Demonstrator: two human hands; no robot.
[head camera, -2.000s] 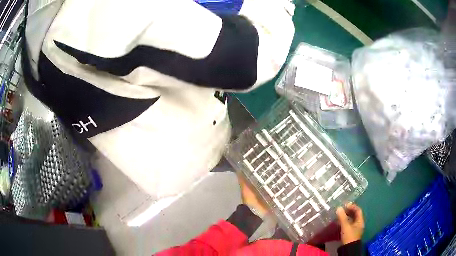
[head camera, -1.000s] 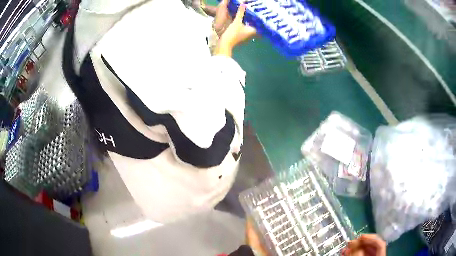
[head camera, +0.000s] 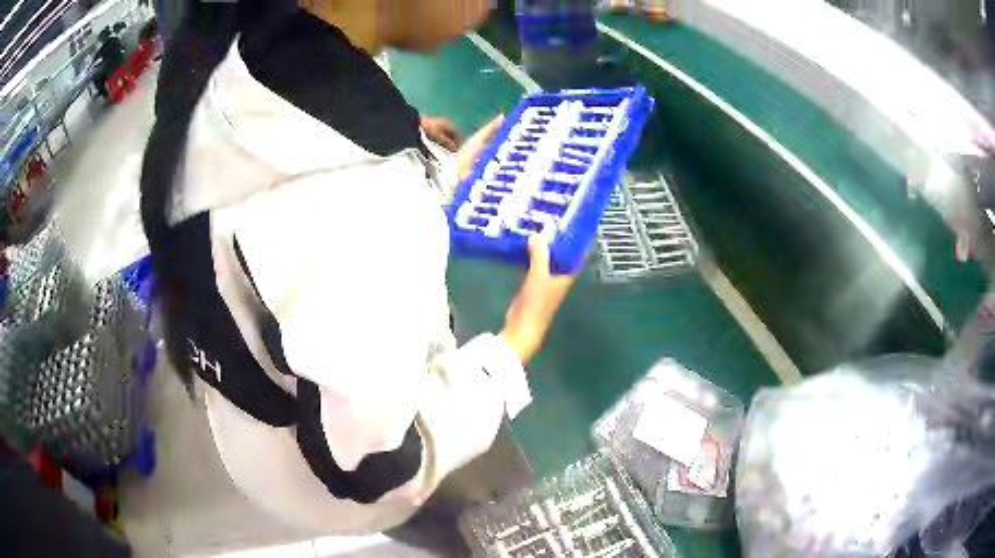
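A clear tray of white-and-metal rod-shaped parts (head camera: 573, 518) is at the bottom of the view, cut off by the lower edge. Neither my left hand nor my right hand shows, so whether they touch the tray is hidden. A clear lidded box (head camera: 698, 507) with a white label (head camera: 669, 429) and a red-framed label lies on the green bench (head camera: 546, 371) just beyond the tray. A large clear bag (head camera: 851, 458) with whitish contents stands to its right.
A person in a white-and-black jacket (head camera: 327, 251) stands close at the left, holding a blue tray of rods (head camera: 551, 174) with both hands. Another clear tray (head camera: 646, 229) lies beside it. Grey stacked trays (head camera: 87, 371) are at the far left. Another person's blurred arm shows at the right edge.
The view has swung up and left, so my tray sits lower and my hands have left the picture. The other person's blue tray now shows fully, tilted differently.
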